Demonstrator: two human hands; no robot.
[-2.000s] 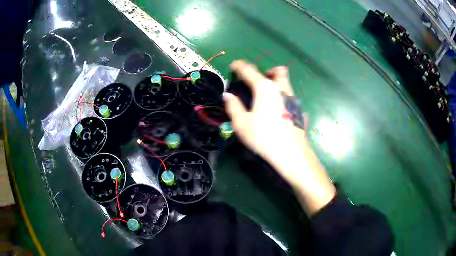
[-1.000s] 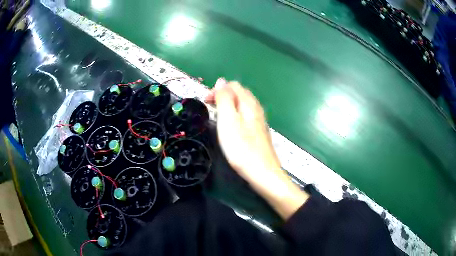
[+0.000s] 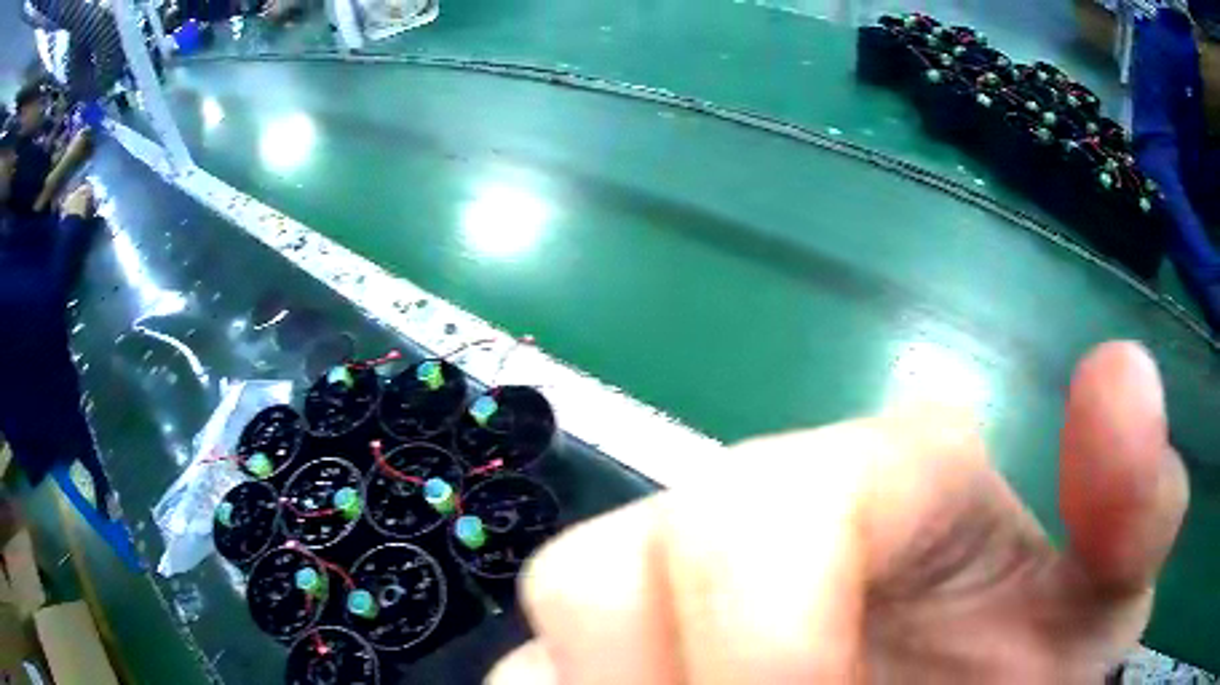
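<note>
Several round black open-topped housings [image 3: 391, 596] stand grouped on the dark side bench. Small green-blue parts on thin red leads, such as this one [image 3: 440, 497], sit in or on them. My right hand [image 3: 856, 562] is large, blurred and close to the camera at the lower right, cut off by the bottom edge. Its thumb is raised apart from the curled fingers, and no object shows in it. It covers the bench right of the housings. My left hand is not in view.
A crumpled clear plastic bag [image 3: 214, 482] lies left of the housings. A white metal edge [image 3: 401, 305] borders the wide green belt [image 3: 669, 254]. More black units [image 3: 1017, 114] stand in rows at the far right, beside a person's blue sleeve [image 3: 1172, 174]. Another person [image 3: 40, 321] is at left.
My right hand has moved from beside the housings towards the camera and right, and its thumb now stands apart. The view has tilted up, showing more of the belt and people.
</note>
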